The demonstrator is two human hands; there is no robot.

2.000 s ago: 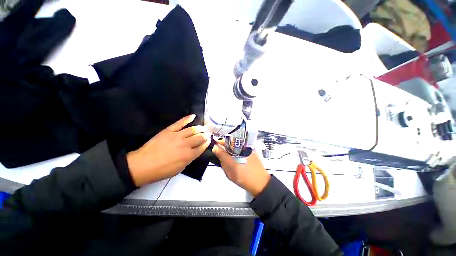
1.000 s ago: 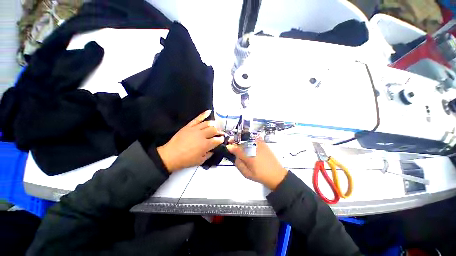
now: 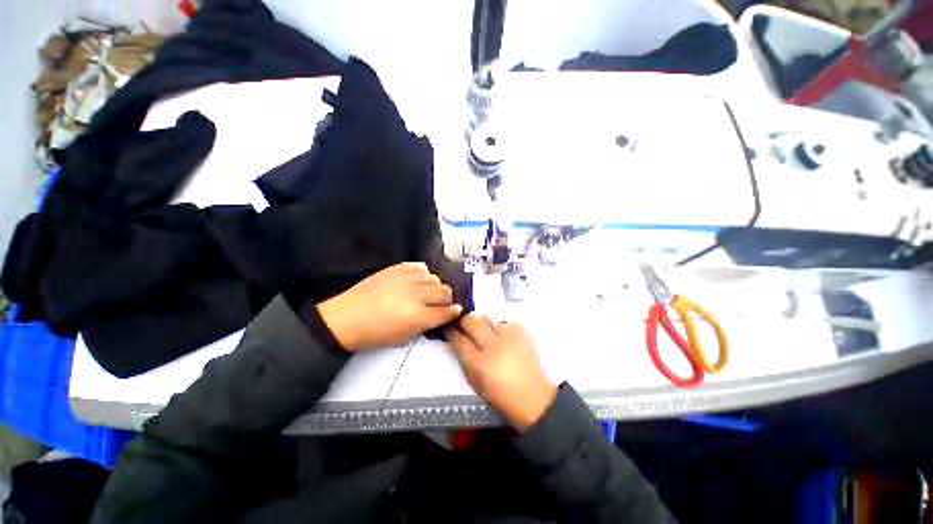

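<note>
A large black garment piece (image 3: 338,205) lies heaped on the white table, left of the needle area. My left hand (image 3: 391,307) rests on its right edge, fingertips pinching the cloth. My right hand (image 3: 501,366) pinches the lower edge of the same cloth, thumb and finger close to the left fingertips. Both hands are in front of and slightly left of the presser foot area (image 3: 501,258) of the white sewing machine (image 3: 624,154). The fold between the fingertips is mostly hidden, and the needle is too small to make out.
Scissors (image 3: 683,338) with red and yellow-orange loops lie right of my right hand. A ruler strip (image 3: 409,418) runs along the front table edge. Blue crates (image 3: 46,384) stand at the left. Tan garments (image 3: 92,87) lie beyond the table at the back left.
Both hands have moved from beside the presser foot towards the table's front edge, with the cloth edge still between the fingertips. The view has shifted too.
</note>
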